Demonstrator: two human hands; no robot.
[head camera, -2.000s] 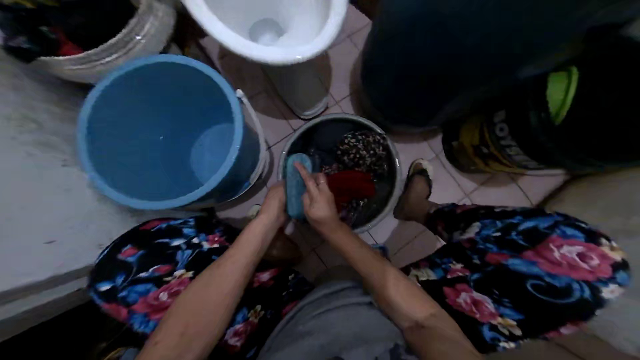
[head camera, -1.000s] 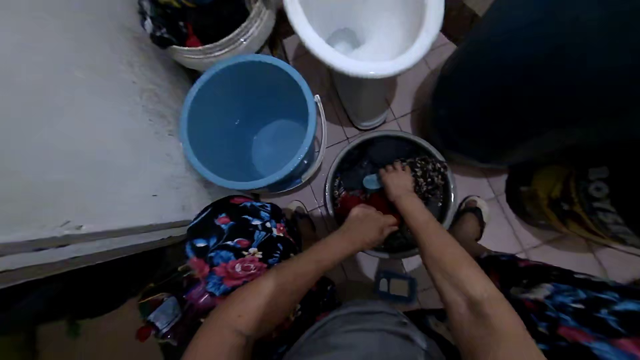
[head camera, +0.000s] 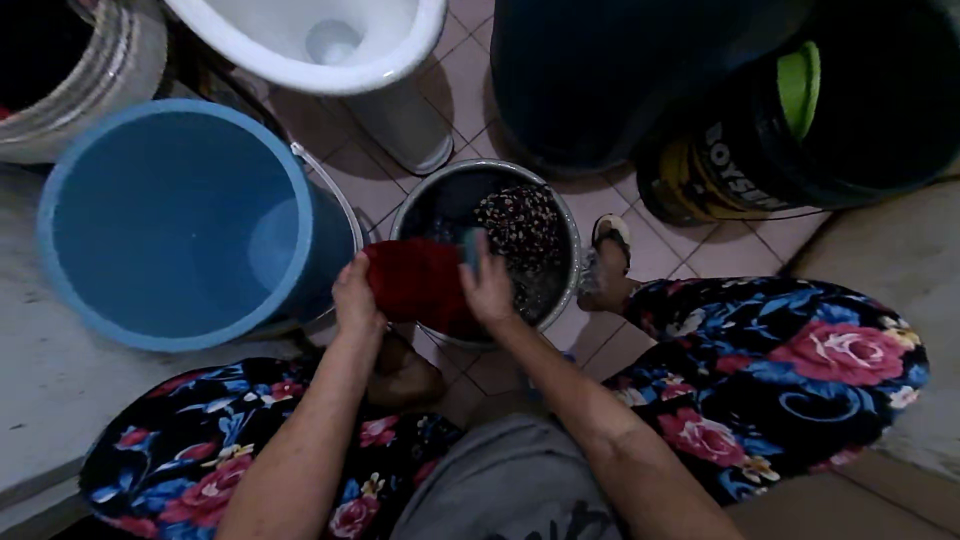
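Note:
A red cloth (head camera: 420, 281) is stretched over the near left part of a round metal basin (head camera: 574, 247). My left hand (head camera: 356, 296) grips the cloth's left end, just outside the rim. At the cloth's right end, my right hand (head camera: 489, 289) holds a blue-green bar or brush (head camera: 472, 247), blurred, against it; which of the two it is I cannot tell. Behind that hand a dark speckled cloth (head camera: 521, 217) lies in the basin, in dark water (head camera: 450, 195) with some suds. The underside of the red cloth is hidden.
A large blue bucket (head camera: 49, 225) with a white handle stands at left, a whitish bucket (head camera: 142, 67) behind it. A toilet bowl (head camera: 397, 67) is beyond the basin. A big dark container (head camera: 570, 90) and a black paint bucket (head camera: 720, 169) stand at right, my sandalled foot (head camera: 613, 251) nearer.
The red cloth, low in the basin a second ago, is now raised and spread between my hands. My left hand has taken hold of its left end. The view has shifted.

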